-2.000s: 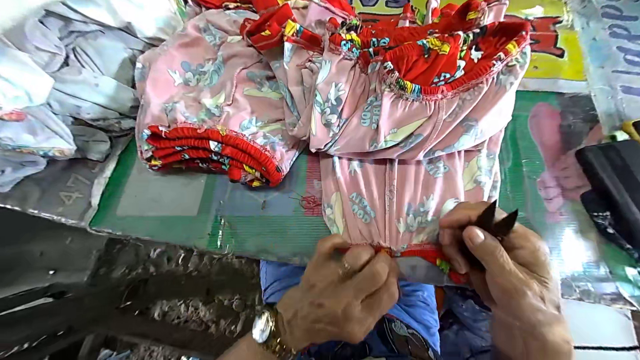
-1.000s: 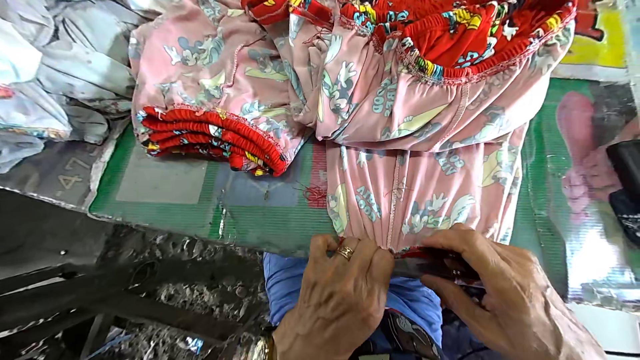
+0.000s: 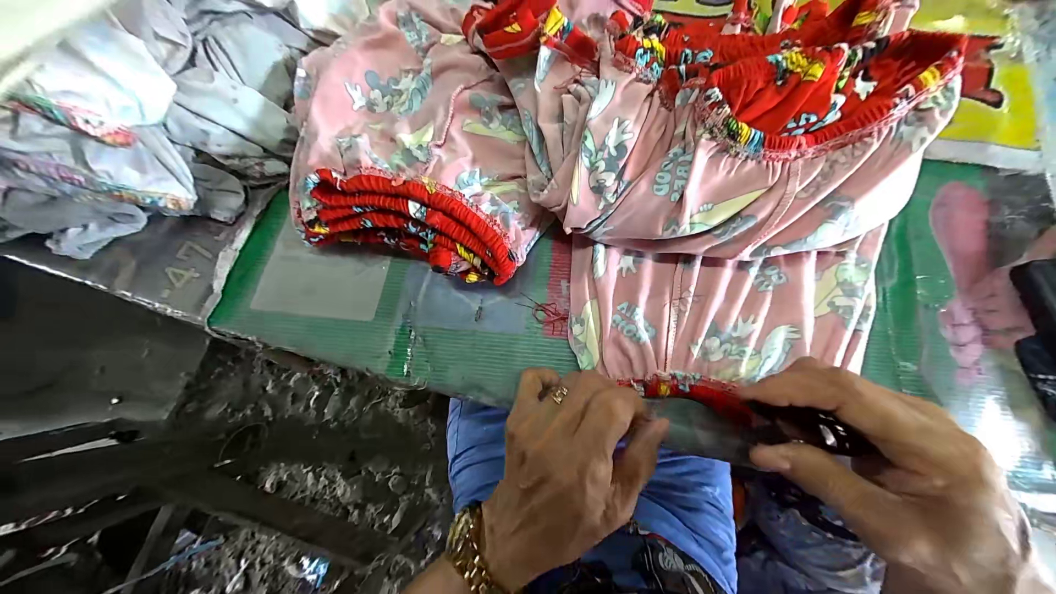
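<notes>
A pink printed garment [image 3: 726,313] with red gathered trim lies over the table, its lower red cuff [image 3: 693,389] at the front edge. My left hand [image 3: 577,454], with a ring and a gold-coloured watch, pinches the cuff's left end at that edge. Beside the cuff's right end, my right hand [image 3: 874,462] holds small dark thread snips [image 3: 813,429], partly hidden by the fingers. The snips' blades are near the red trim; whether they touch it I cannot tell. Left of the garment sits a folded pink garment [image 3: 412,124] with stacked red cuffs.
Pale grey and white cloths [image 3: 214,107] are heaped at the far left. Red thread scraps [image 3: 549,313] lie on the green table cover [image 3: 487,355]. A black object [image 3: 1039,322] is at the right edge. Blue clothing [image 3: 474,445] shows below the table's front edge.
The snips' blades, pointing up in my right hand two seconds ago, now lie low beside the cuff. My left hand stays on the cuff.
</notes>
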